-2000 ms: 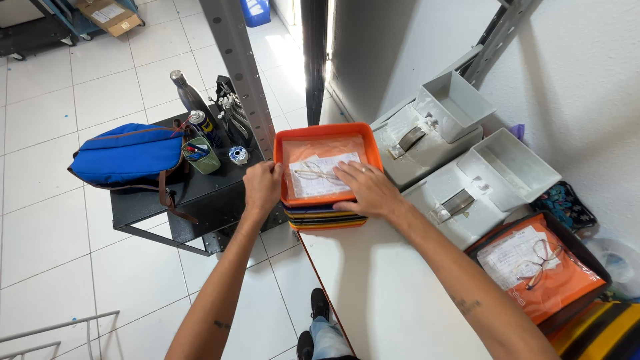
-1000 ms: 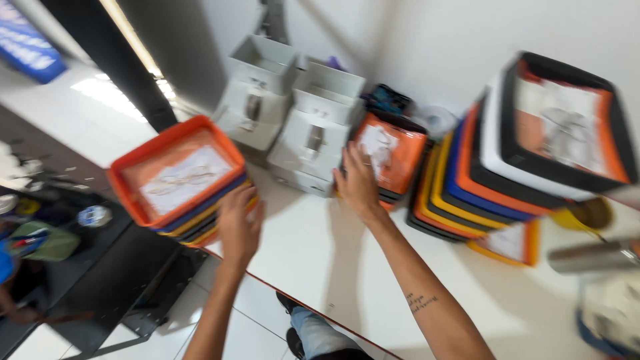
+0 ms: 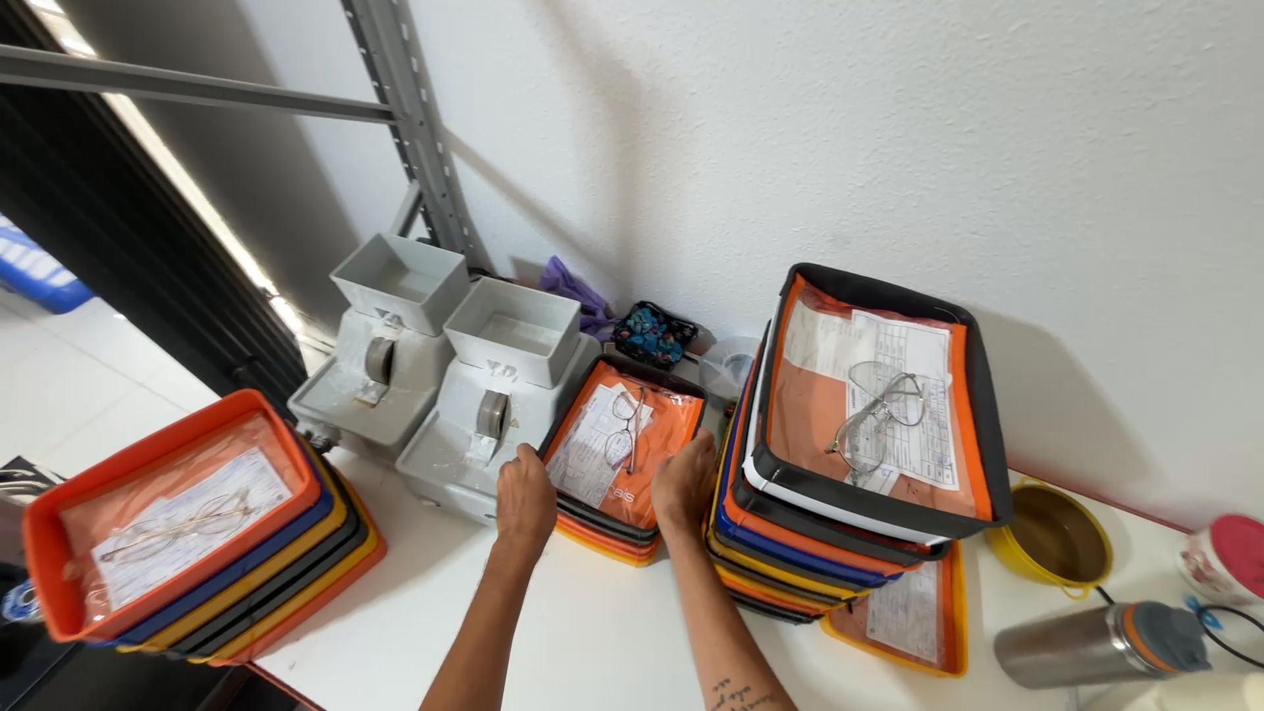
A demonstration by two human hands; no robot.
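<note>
A middle stack of plastic trays, topped by a black tray [image 3: 652, 533], stands between my hands. Its top tray holds an orange bag, written papers and a pair of eyeglasses [image 3: 622, 446]. My left hand [image 3: 525, 494] touches the stack's left side, fingers curled at the rim. My right hand [image 3: 683, 484] is at the right side, its fingertips partly hidden between this stack and the taller one. The left stack has an orange tray [image 3: 269, 405] on top, with eyeglasses [image 3: 178, 528] over paper. On the right, a tall stack's top black tray [image 3: 987, 434] holds wire-framed eyeglasses [image 3: 874, 420].
Two grey machines with box tops [image 3: 370, 395] [image 3: 494, 395] stand behind my left hand. Near the wall lie a patterned pouch [image 3: 652, 334] and purple cloth [image 3: 575, 296]. A yellow tray [image 3: 953, 612], a yellow bowl [image 3: 1052, 533] and a steel bottle [image 3: 1071, 647] are at right.
My left hand has left the orange-topped stack and is now at the middle stack's left side. My right hand, first on the orange-topped stack, is now at the middle stack's right side. The view has swung right.
</note>
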